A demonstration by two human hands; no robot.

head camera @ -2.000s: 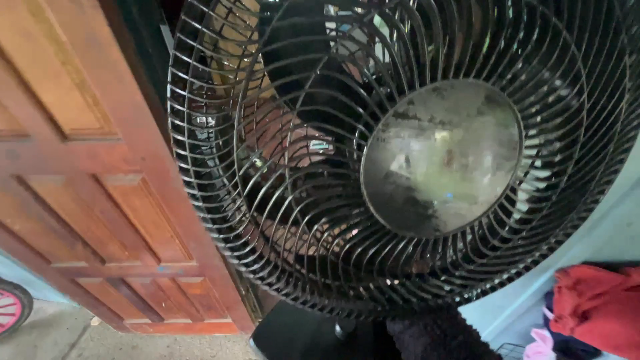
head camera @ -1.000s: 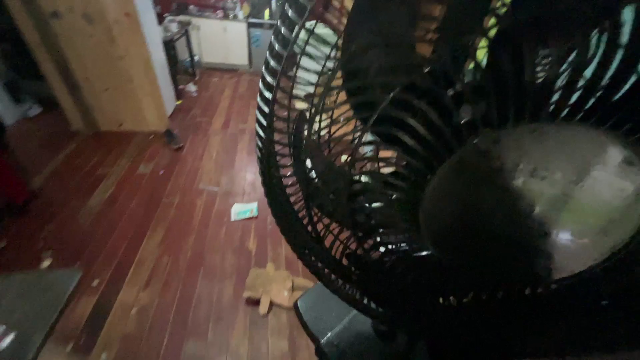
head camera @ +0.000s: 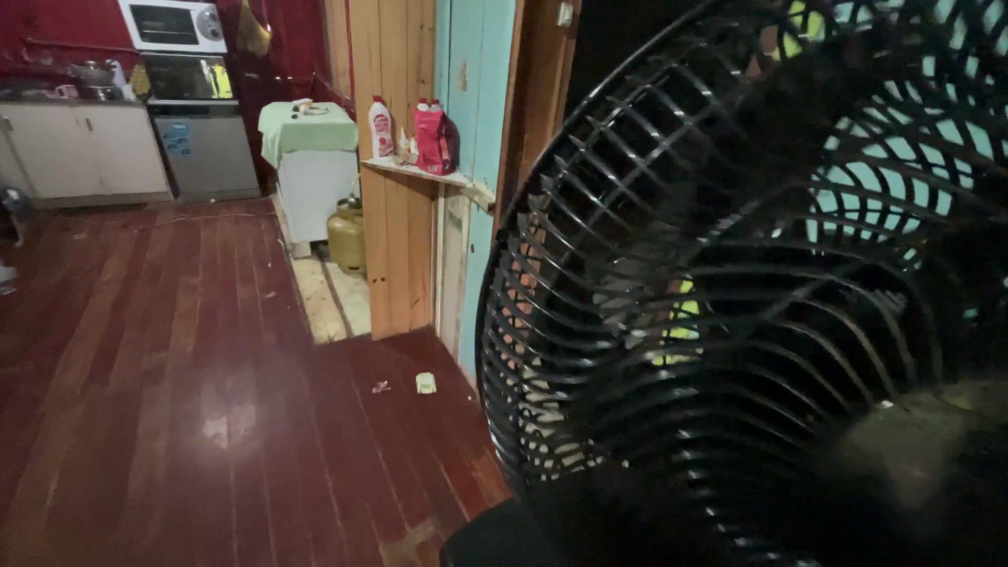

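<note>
A black fan with a round wire guard (head camera: 693, 236) fills the right half of the head view, very near the camera. Its round hub cover (head camera: 921, 441) shows at the lower right, in shadow. Part of a dark, flat piece (head camera: 488, 535) juts out below the guard. Neither my left hand nor my right hand shows, so what they hold or touch cannot be seen.
Red plank floor (head camera: 220, 378) runs to a white cabinet (head camera: 87, 150) and a grey appliance (head camera: 209, 157). A cloth-covered white appliance (head camera: 315, 189) stands beside a gas cylinder (head camera: 346, 236). A wooden shelf (head camera: 417, 171) holds bottles (head camera: 381, 130). Small litter (head camera: 425, 383) lies near the doorway wall.
The view has swung from a panelled wooden door to the red-floored room with kitchen furniture. The fan remains close in front, now farther right in the picture.
</note>
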